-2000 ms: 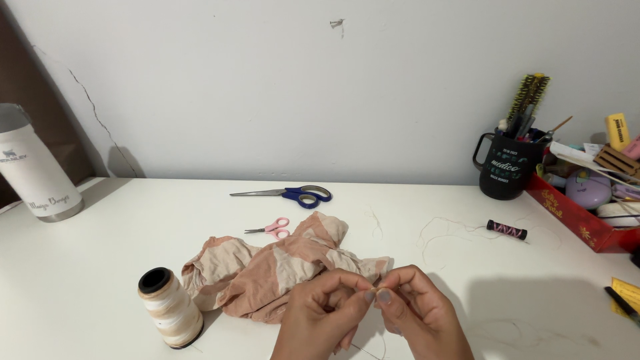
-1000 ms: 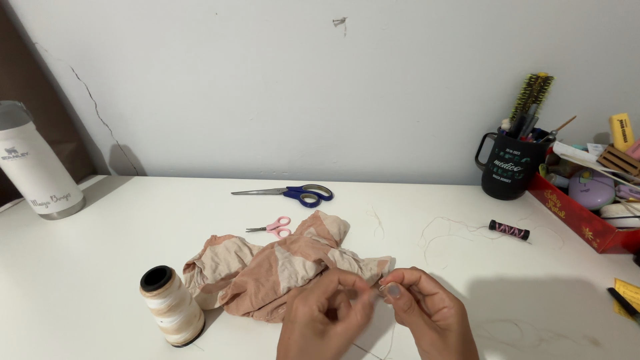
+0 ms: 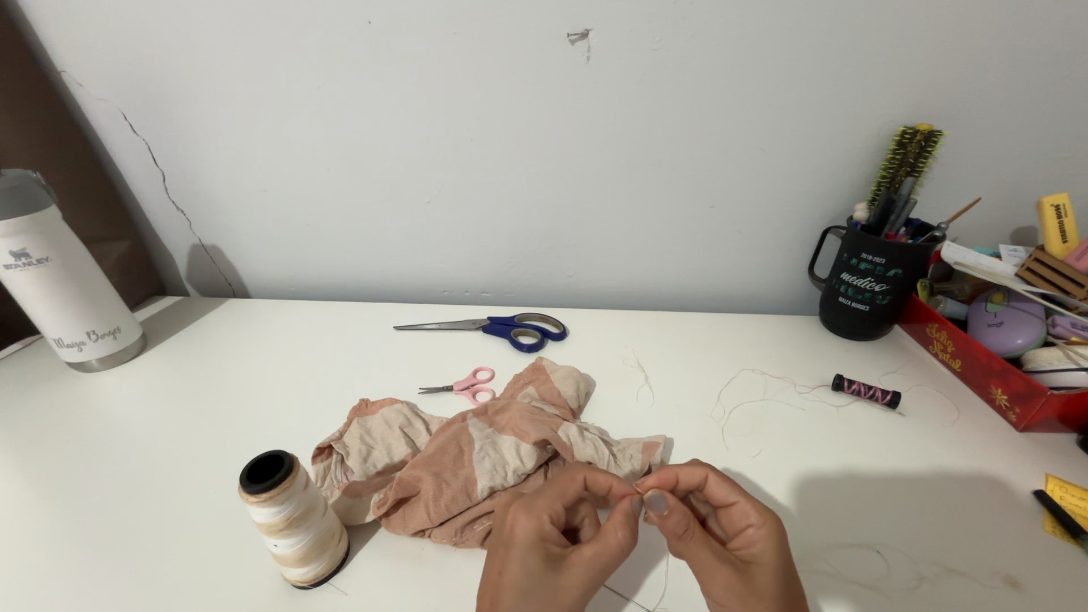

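Note:
My left hand [image 3: 565, 540] and my right hand [image 3: 722, 531] meet fingertip to fingertip at the lower middle, pinching what looks like a thin thread. A thread [image 3: 666, 569] hangs below them. Just behind lies a crumpled pink and cream cloth [image 3: 433, 484]. Left of the cloth stands a large spool of cream and white thread [image 3: 299, 527]. Small pink-handled scissors [image 3: 472, 387] and larger blue-handled scissors [image 3: 518, 330] rest beyond the cloth. To the right, a small dark spool with pink thread [image 3: 865, 392] lies on its side with loose thread around it.
A white tumbler [image 3: 64, 289] stands at the left. At the back right, a black mug [image 3: 867, 289] holds a round brush and pens, beside a red box [image 3: 977, 374] full of small items. A yellow paper [image 3: 1058, 501] with a dark pen on it lies at the right edge.
A second ago my left fingers were blurred and slightly apart from the right ones; now the fingertips of both hands are together again. The cloth, scissors and spools have not moved.

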